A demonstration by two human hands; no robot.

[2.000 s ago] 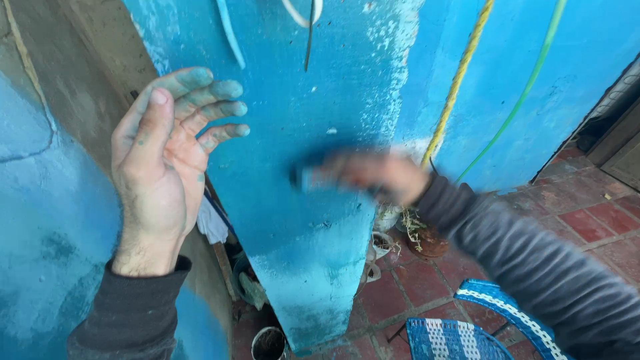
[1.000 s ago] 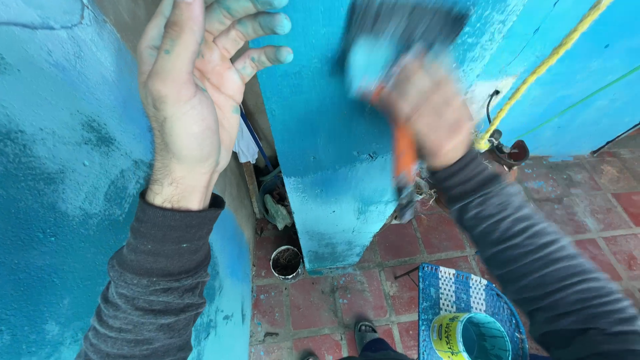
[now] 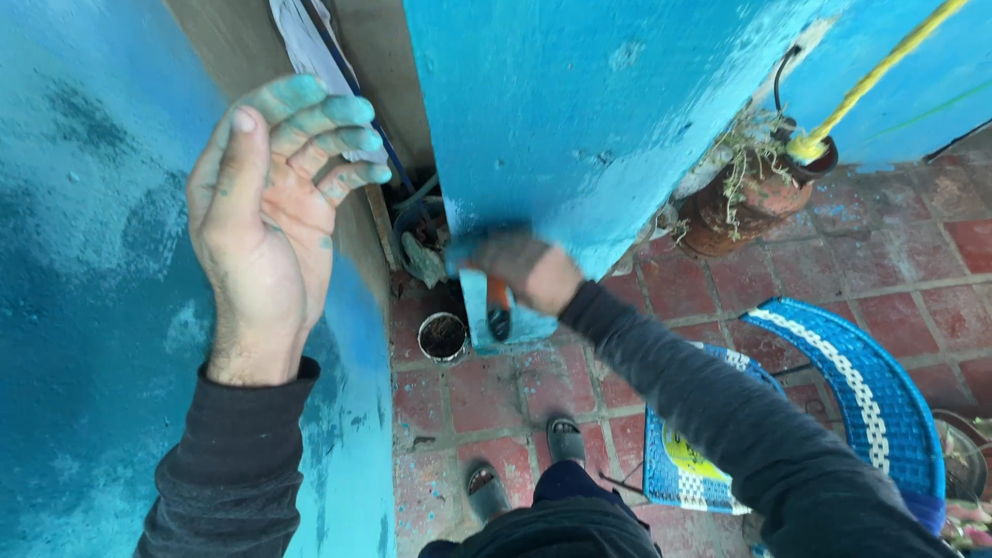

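My left hand [image 3: 271, 209] is raised on the left with its palm turned up, holding nothing, its fingertips stained blue-green. My right hand [image 3: 527, 267], blurred by motion, grips a paintbrush by its orange and black handle [image 3: 498, 306]. The brush's dark bristles, also blurred, lie against the lower part of a blue painted pillar [image 3: 558, 132]. A lighter blue band shows at the pillar's foot. Under my right forearm, a tub with a yellow label [image 3: 690, 457] is partly hidden on the woven chair's seat.
A blue and white woven chair [image 3: 852, 380] stands at right on red floor tiles [image 3: 488, 395]. Beside the pillar are a small pot of soil [image 3: 442, 338] and a bucket [image 3: 411, 232]. A clay pot [image 3: 744, 205] with a plant sits behind it, near a yellow rope [image 3: 876, 85]. A blue wall [image 3: 93, 310] borders the left.
My right hand has moved the brush from higher on the pillar down near its foot. My left hand stays raised and empty. The view has tilted down, with both sandaled feet now showing.
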